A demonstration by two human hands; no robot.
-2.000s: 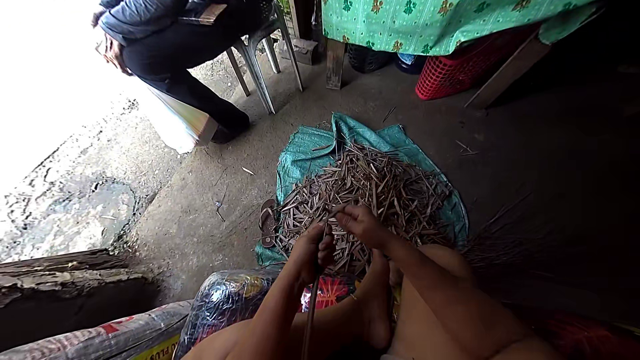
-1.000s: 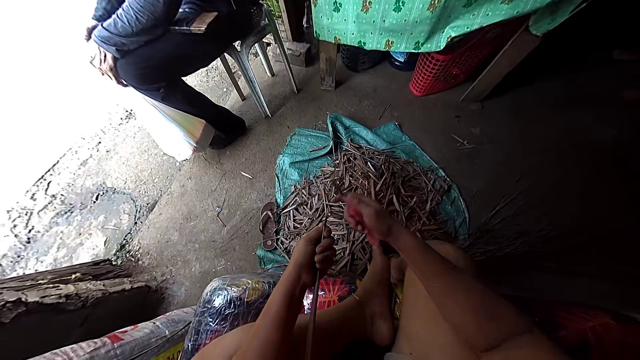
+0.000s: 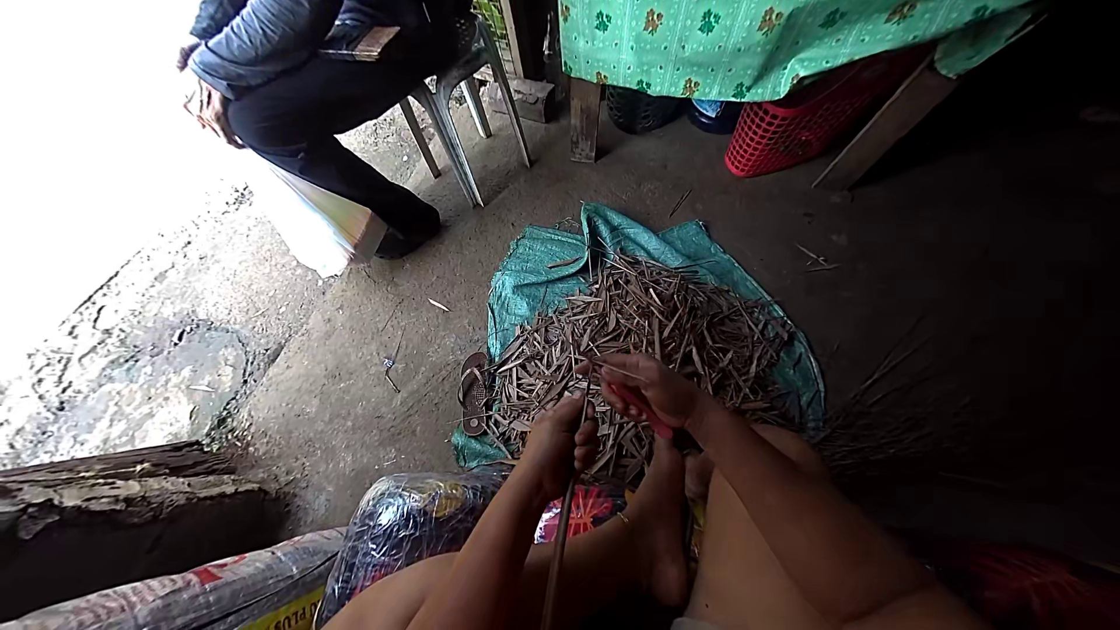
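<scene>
My left hand is closed around a long thin brown stalk, which slants from between my legs up past my fist. Close by on the right, my right hand holds a red-handled tool, its kind hard to tell, with thumb and forefinger at the stalk's upper end. Beneath both hands lies a heap of dry brown strips or pod-like pieces, piled on a green woven sack.
A brown flip-flop lies left of the heap. Ahead, a person sits on a plastic chair. A table with a green cloth has a red basket beneath. Plastic-wrapped bundles and weathered wood are near me.
My right hand, lifted off the stalk and blurred a second ago, is back beside its upper end. My left hand has stayed closed on the stalk.
</scene>
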